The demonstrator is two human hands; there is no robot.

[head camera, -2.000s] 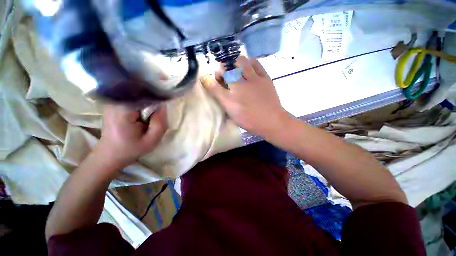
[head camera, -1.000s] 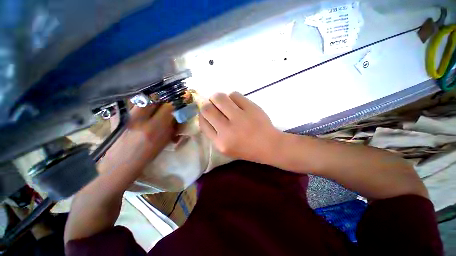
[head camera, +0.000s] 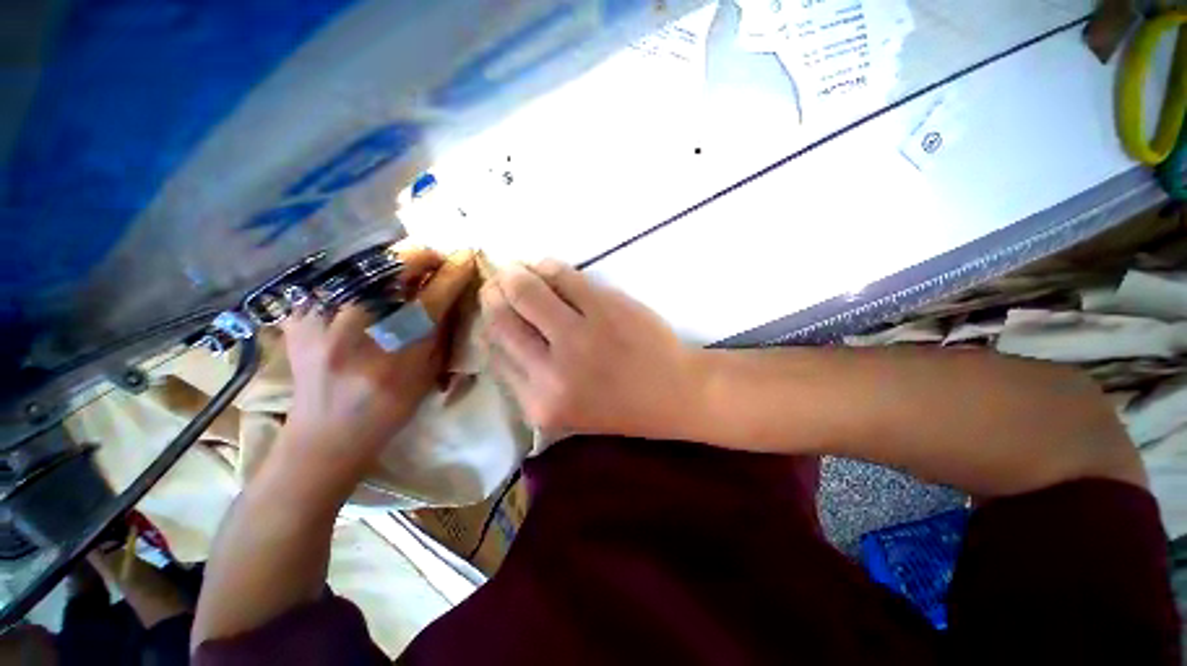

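A cream fabric piece (head camera: pixel 475 436) hangs in folds between and below my hands at the sewing machine head (head camera: pixel 234 143). My left hand (head camera: pixel 358 364) is beside the needle area, its fingers on the cloth and partly behind the small grey block (head camera: pixel 401 327). My right hand (head camera: pixel 592 351) has its fingers closed on the cloth edge just right of the needle area, close to my left fingertips. The needle tip and the stitched spot are hidden by the hands and glare.
Paper labels (head camera: pixel 833 46) lie on the white machine bed (head camera: pixel 781 221). Yellow scissor loops (head camera: pixel 1148 98) are at the far right. Layered cut cloth (head camera: pixel 1093 325) lies lower right. A metal rod (head camera: pixel 169 455) crosses the left. Another person's arm (head camera: pixel 143 592) shows at lower left.
The view has shifted and turned, with the machine head now filling the upper left. My left hand has moved from the cloth at left up to the needle area, near my right hand.
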